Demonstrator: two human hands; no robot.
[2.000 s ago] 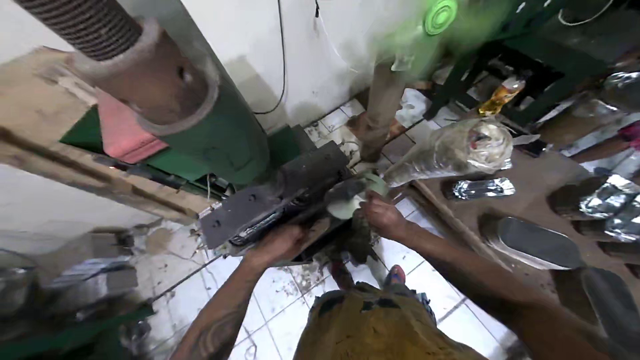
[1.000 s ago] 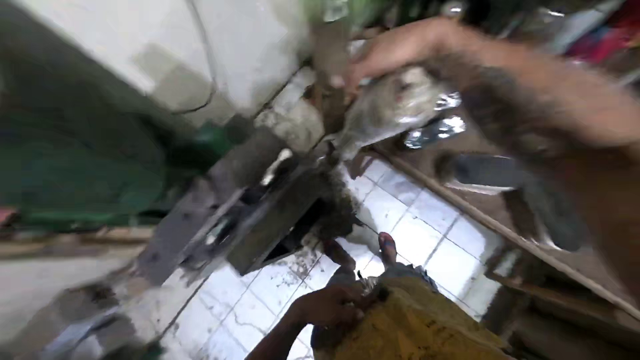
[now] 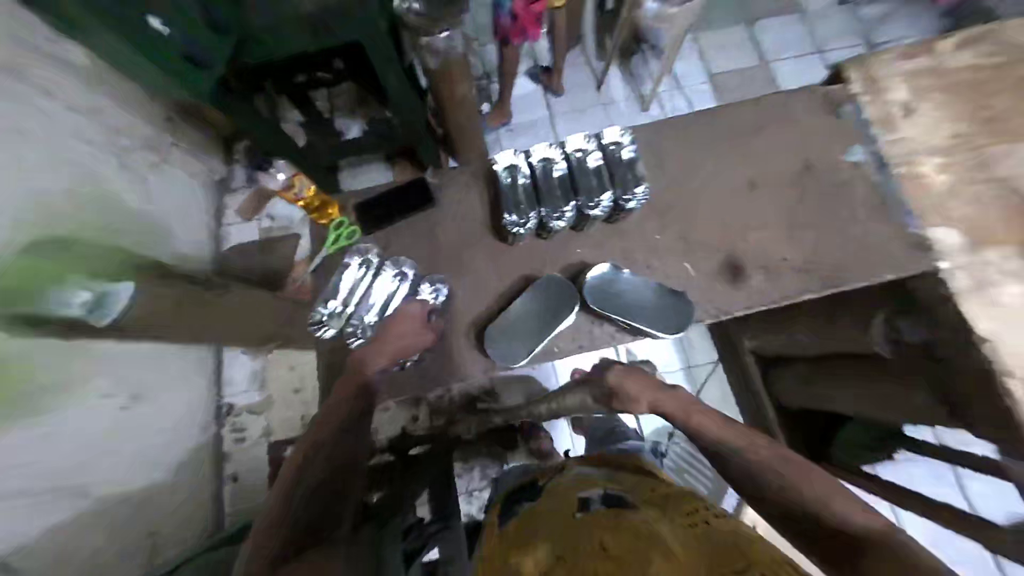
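My left hand (image 3: 404,332) rests on the right-hand one of several shiny foil-like oblong pieces (image 3: 384,296) at the left end of the brown table; whether its fingers grip it is hidden. Below the table's near edge, my right hand (image 3: 628,386) is closed round the end of a long, greyish, wrinkled thing (image 3: 552,404), possibly a plastic bag. Between and beyond my hands lie two oval metal pieces with flat grey tops, one (image 3: 532,320) on the left and the other (image 3: 638,300) on the right. A row of more shiny foil-like pieces (image 3: 568,184) stands at the far edge.
Green-handled scissors (image 3: 340,236), a dark flat phone-like object (image 3: 394,206) and a bottle of yellow liquid (image 3: 308,192) are at the left. A wooden post (image 3: 216,308) juts in from the left. Another person's legs (image 3: 510,76) show beyond the brown table (image 3: 768,200).
The view has swung right, from the green press to the table. My left hand has come onto the foil-like pieces. My right hand, raised over the table a second ago, is now low by the near edge.
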